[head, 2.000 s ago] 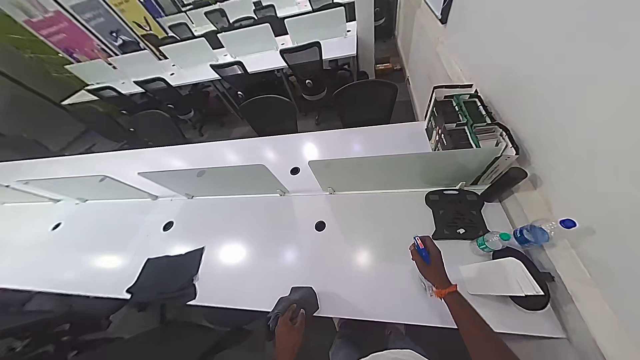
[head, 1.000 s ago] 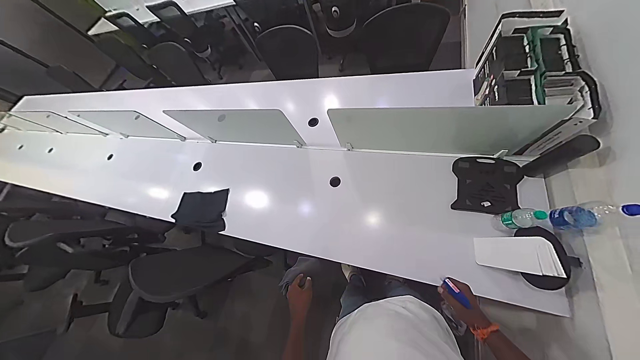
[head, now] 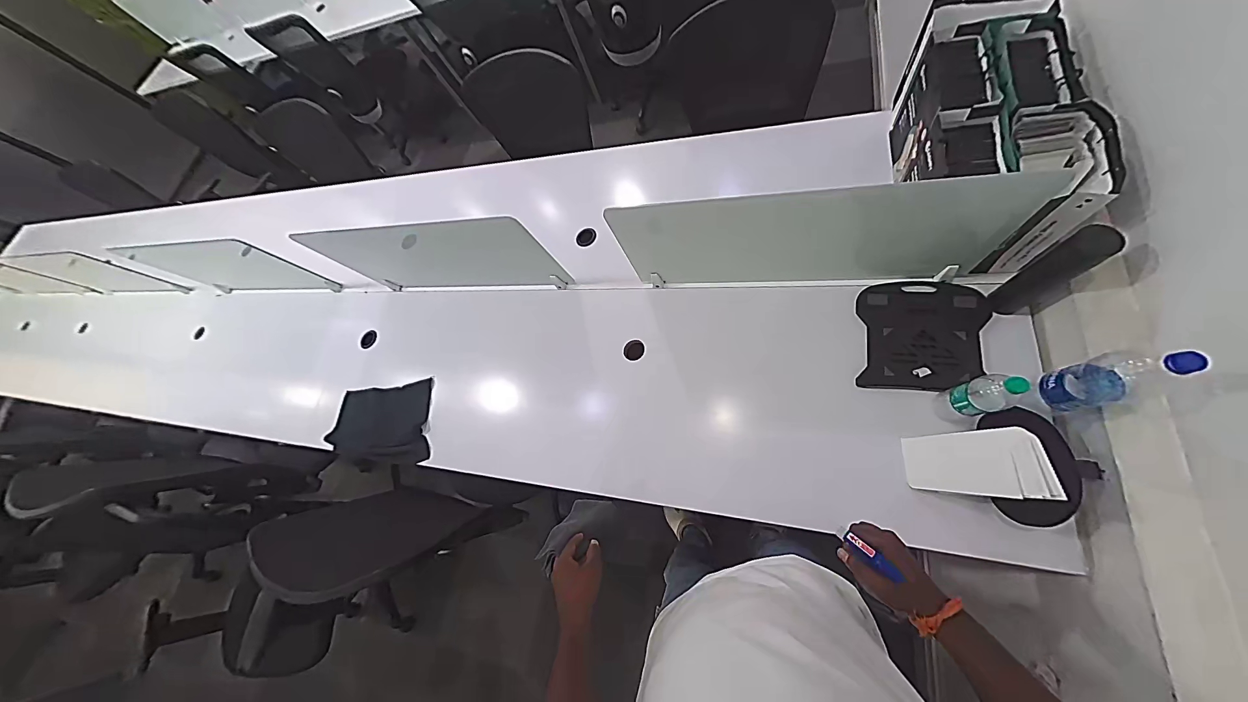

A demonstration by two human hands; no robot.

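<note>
My left hand (head: 577,565) holds a dark grey cloth (head: 585,526) below the front edge of the long white desk (head: 760,390). At the desk's front right edge my right hand (head: 897,575) is closed around a blue marker-like object (head: 875,556) with a red and white label; an orange band circles that wrist. Another dark cloth (head: 382,424) lies over the desk's front edge, to the left. White papers (head: 975,463) rest partly on a round black object (head: 1068,478) near the right end.
A black laptop stand (head: 923,336), a green-capped bottle (head: 987,394) and a blue-capped bottle (head: 1097,382) are at the right. Frosted dividers (head: 838,234) run along the desk. File holders (head: 1004,97) stand at the back right. Black chairs (head: 361,541) sit at the front left.
Both hands have drawn back toward my body; the left hand's cloth, at the desk edge earlier, now hangs below it. The right hand has left its place over the desktop. The view has shifted.
</note>
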